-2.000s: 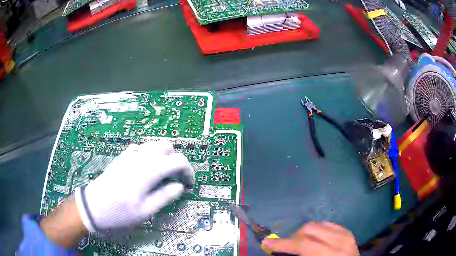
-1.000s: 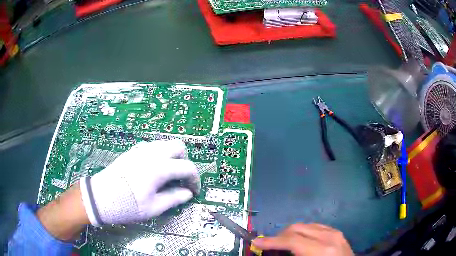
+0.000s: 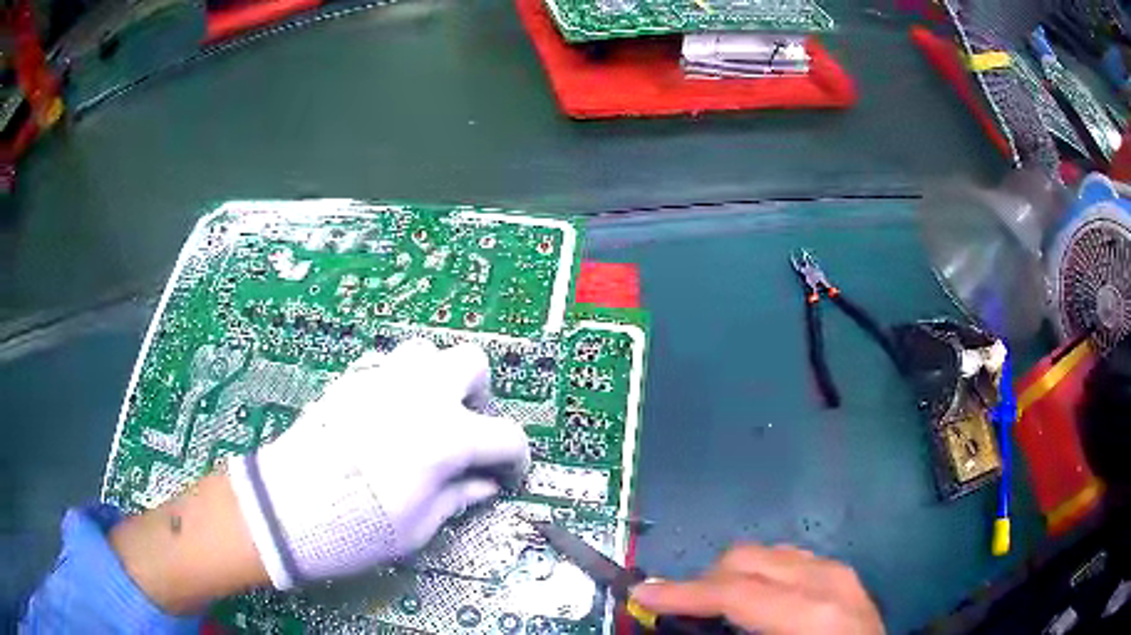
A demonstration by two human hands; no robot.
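A large green circuit board (image 3: 372,279) lies solder side up on a red carrier pad (image 3: 609,285). My left hand (image 3: 391,459), in a white knit glove, rests over the middle of the board with its fingers pinched together. Solder wire at its fingertips cannot be made out. My bare right hand (image 3: 769,595) holds a soldering iron (image 3: 583,553) by its black and yellow handle at the lower right. The iron's tip touches or nearly touches the board just below my gloved fingertips.
Side cutters (image 3: 821,310) lie right of the board. Beyond them are an iron stand with a sponge tray (image 3: 967,449), a blue stick (image 3: 1005,434), a clear funnel (image 3: 992,242), a fan (image 3: 1098,279) and a red box (image 3: 1054,434). Another board (image 3: 695,15) sits on a red pad behind.
The whole scene has shifted right in the view. Since two seconds ago, the iron's tip has moved left over the board, closer to my gloved fingers, which stay pinched.
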